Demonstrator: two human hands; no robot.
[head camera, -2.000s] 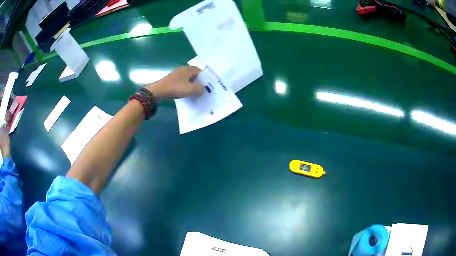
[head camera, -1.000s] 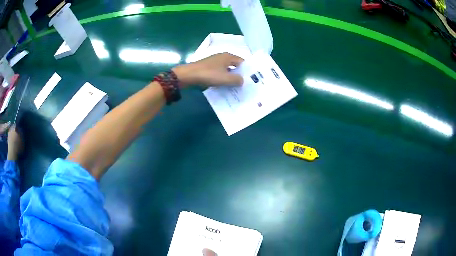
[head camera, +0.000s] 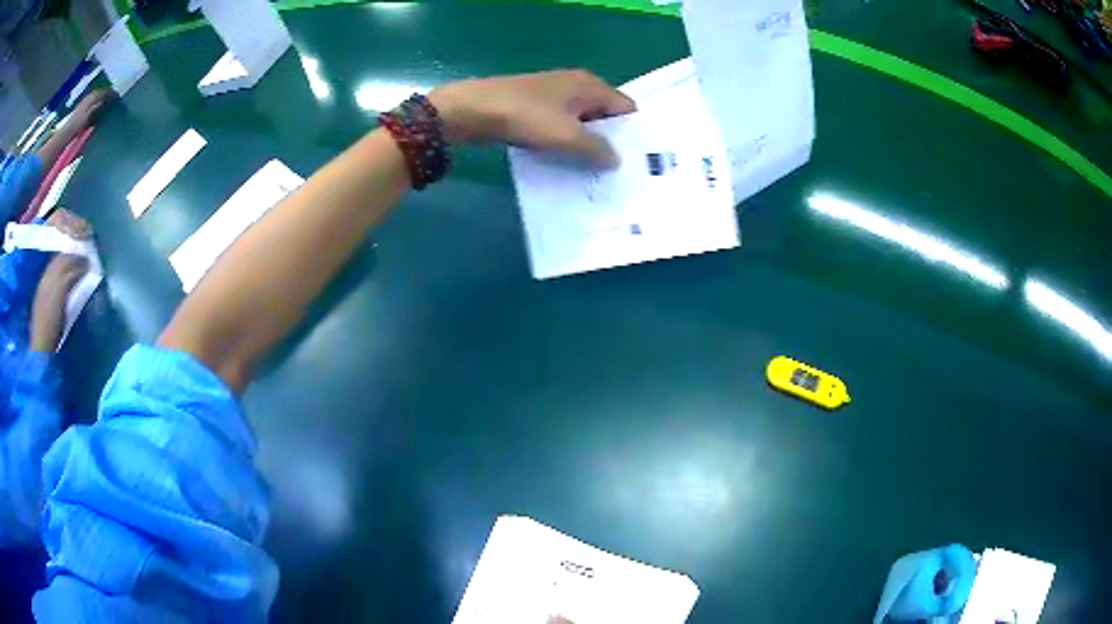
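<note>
My left hand (head camera: 543, 116), with a beaded bracelet, holds the left edge of a white card sleeve (head camera: 659, 213) with a dark square logo and small print. The sleeve overlaps a white box (head camera: 762, 92) with a raised lid at the far side. A pile of white sleeves (head camera: 549, 573) with a small heading lies at the bottom edge. A small skin-coloured patch, perhaps a fingertip, shows on it; the rest of my right hand is out of the picture. A light blue label roll (head camera: 933, 583) lies at lower right beside white cards (head camera: 1010, 588).
A yellow device (head camera: 807, 382) lies right of centre. At left are a white pile (head camera: 232, 226), a narrow white strip (head camera: 166, 172) and an open white box (head camera: 250, 43). Other people's hands (head camera: 55, 287) and blue sleeves are at far left. Red and black tools (head camera: 1018, 51) lie at upper right.
My left hand and the sleeve have moved right along the far side, and the sleeve has turned. The view has also shifted. The skin-coloured patch at the bottom was absent two seconds ago.
</note>
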